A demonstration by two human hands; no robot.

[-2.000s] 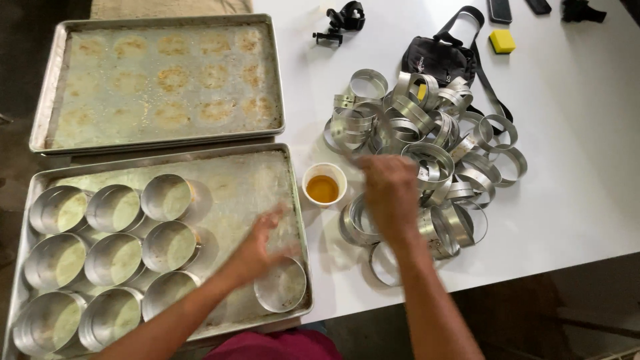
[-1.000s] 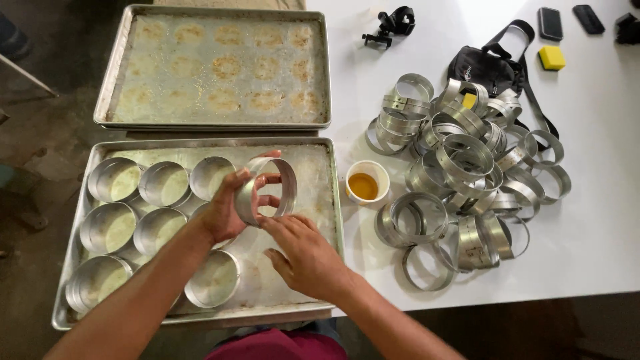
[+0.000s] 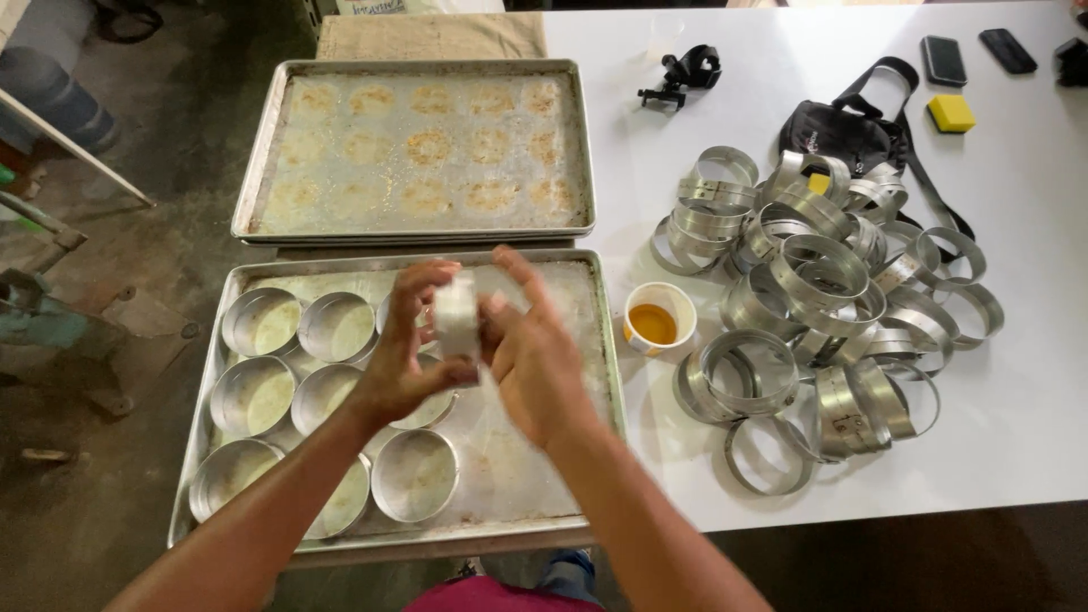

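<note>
My left hand (image 3: 412, 340) grips a metal ring mold (image 3: 456, 316), held edge-on and blurred above the lower baking sheet. Close against its right side is my right hand (image 3: 535, 365), fingers spread; whether they touch the ring is too blurred to tell. Several ring molds (image 3: 416, 475) stand in rows on the left and middle of the lower baking sheet (image 3: 612, 374), some partly behind my left arm. A cup of amber liquid (image 3: 653, 325) stands right of that sheet. Further right lies a heap of loose metal rings (image 3: 820, 272).
A stained baking sheet (image 3: 425, 153) lies behind the lower one. Behind the ring heap are a black strapped bag (image 3: 837, 136) and a yellow sponge (image 3: 950, 114). A black clamp-like mount (image 3: 684, 75) and two dark flat objects, one a black case (image 3: 943, 61), lie toward the back.
Two seconds ago my right hand was over the table beside the ring heap; it is now at the ring in my left hand. The held ring has turned edge-on since one second ago.
</note>
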